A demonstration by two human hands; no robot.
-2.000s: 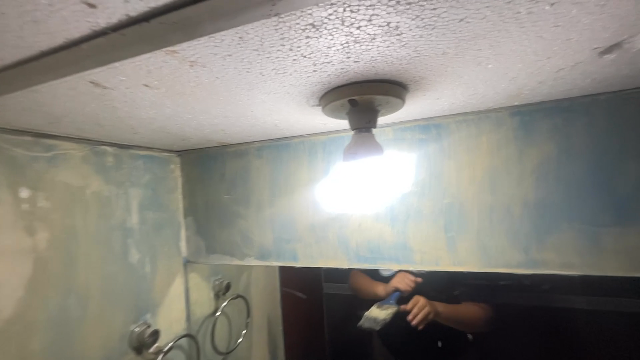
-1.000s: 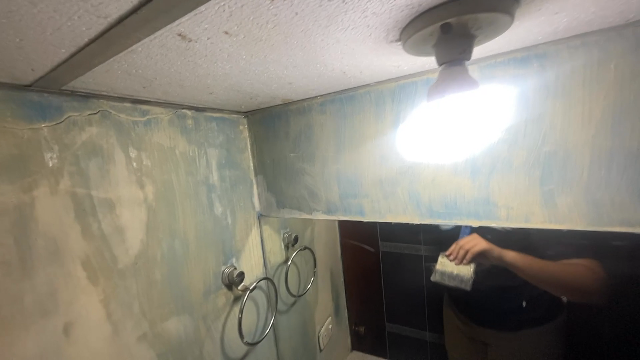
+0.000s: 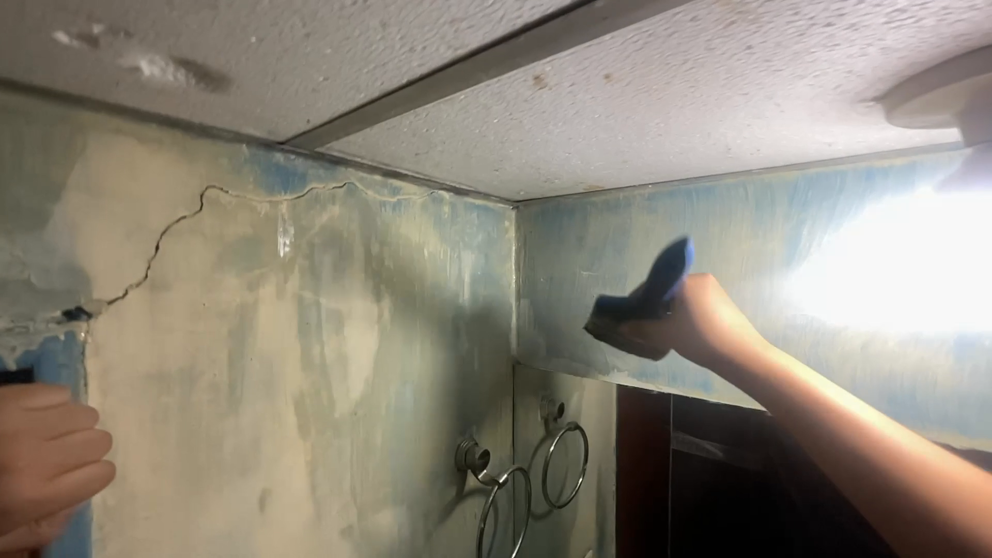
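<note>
My right hand (image 3: 701,322) is raised in front of the far wall, right of the corner, gripping a wide flat paintbrush (image 3: 639,302) with a blue handle. Its dark bristle end points left and looks apart from the wall (image 3: 411,310). My left hand (image 3: 50,457) is at the lower left edge, fingers curled, near a blue-painted strip (image 3: 68,372); whether it holds anything is hidden. A jagged crack (image 3: 159,240) crosses the patchy blue and cream left wall from the strip up toward the ceiling.
A glowing bulb (image 3: 907,263) hangs from a round ceiling fixture (image 3: 938,89) at the right. The textured ceiling (image 3: 465,132) is low, with a grey batten (image 3: 480,70). Below are a metal towel ring (image 3: 529,504) and a mirror (image 3: 744,465) reflecting another ring.
The view has swung left. Both my hands now show directly; earlier, hands and the brush showed only in the mirror. The brush is now raised before the wall.
</note>
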